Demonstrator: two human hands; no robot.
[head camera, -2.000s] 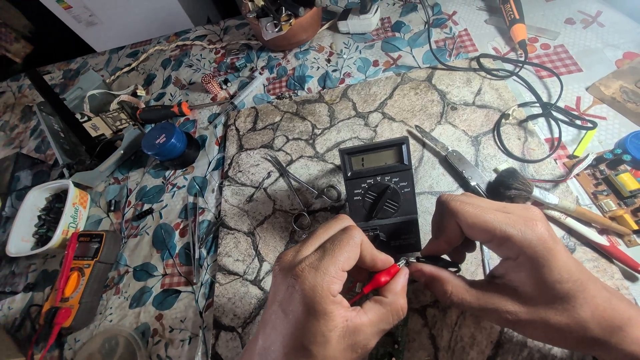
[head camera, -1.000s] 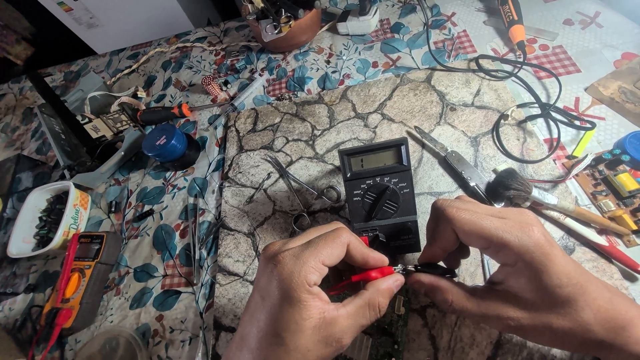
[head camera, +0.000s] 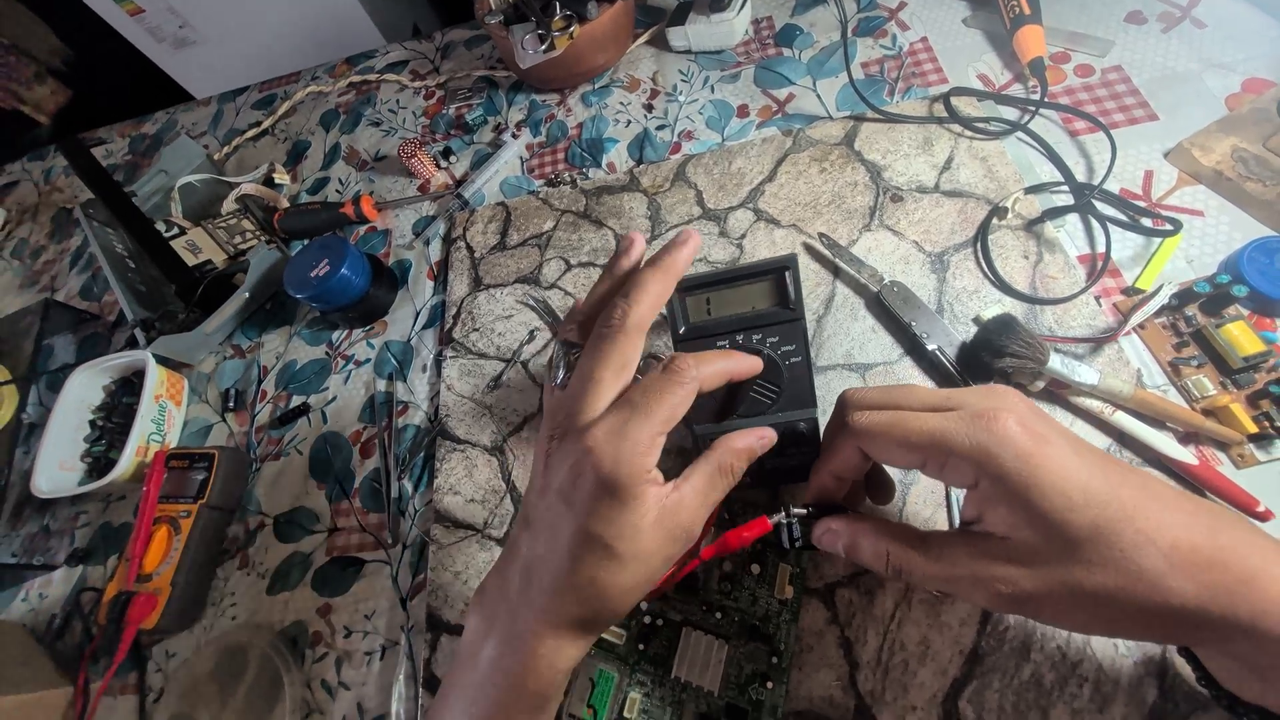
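My left hand (head camera: 630, 430) is over the black capacitance meter (head camera: 745, 370), its index finger and thumb spread around the rotary dial (head camera: 760, 385). No object shows in that hand. Below the meter, my right hand (head camera: 950, 500) pinches a black clip, mostly hidden by the fingers, at a small black capacitor (head camera: 795, 533). A red alligator clip (head camera: 735, 540) reaches the capacitor's leads from the left. Under them lies a green circuit board (head camera: 700, 650) with a finned heat sink (head camera: 699, 660).
Scissors (head camera: 565, 355) lie left of the meter; an open folding knife (head camera: 900, 310) and a brush (head camera: 1090, 375) lie right. At left are an orange multimeter (head camera: 175, 540), a plastic tub (head camera: 165, 410) of black parts and a blue-lidded jar (head camera: 330, 275). A black cable (head camera: 1075, 180) loops at upper right.
My left hand has let go of the red clip and moved up to the meter's dial, fingers spread. My right hand remains at the black clip.
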